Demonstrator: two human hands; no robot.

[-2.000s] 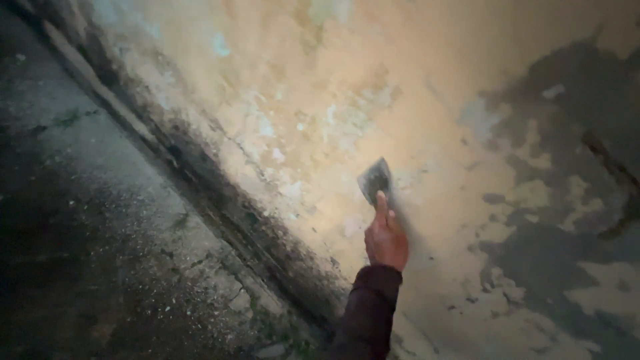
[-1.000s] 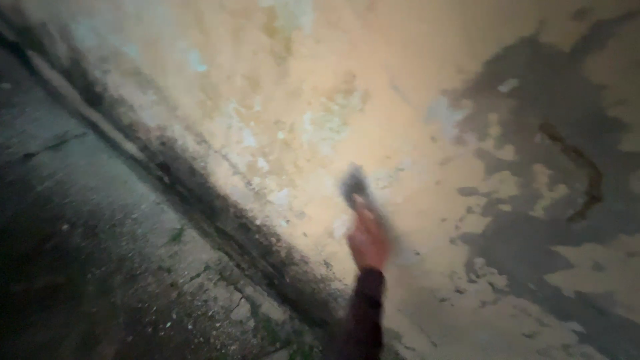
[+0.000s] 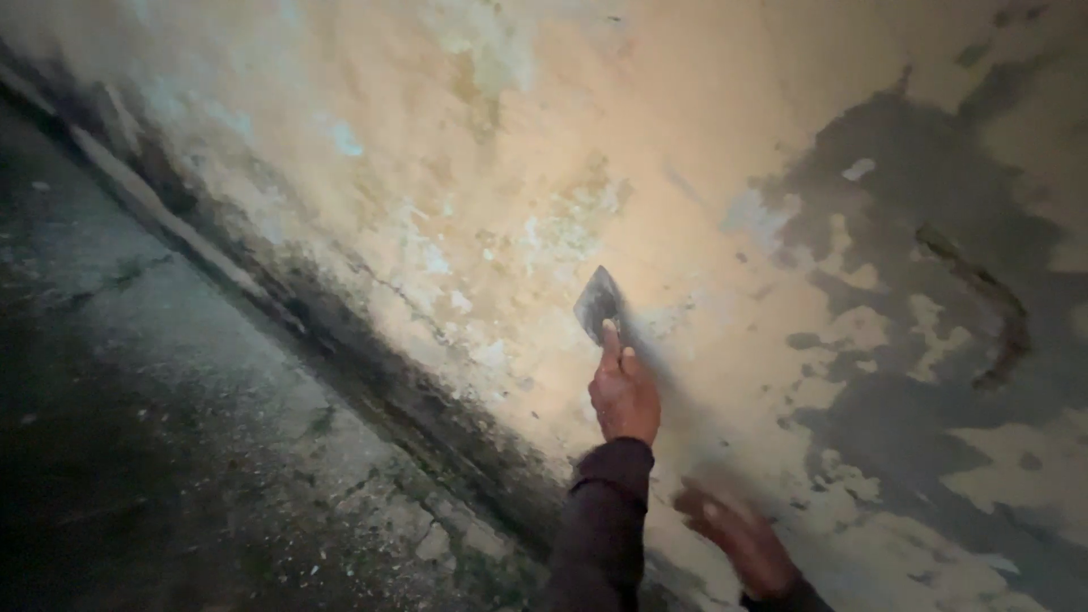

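My left hand [image 3: 625, 395] holds a metal scraper [image 3: 598, 306] with a pointed, diamond-like blade, its fingers stretched forward onto the tool. The blade lies at the yellowish painted wall [image 3: 705, 255], just below a patch of flaking, pale paint [image 3: 578, 212]. Lower right, my right hand [image 3: 739, 531] is blurred, close to the wall, with nothing seen in it. Dark sleeves cover both wrists. The scraper's handle is mostly hidden in my left hand.
Large grey patches of bare wall [image 3: 901, 425] and a dark curved crack or groove [image 3: 990, 297] lie at right. A dirty, dark wall base [image 3: 365, 365] runs diagonally down to a cracked concrete ground [image 3: 212, 408] strewn with small flakes.
My right hand has come into view at the lower right. My left hand still holds the scraper at the wall.
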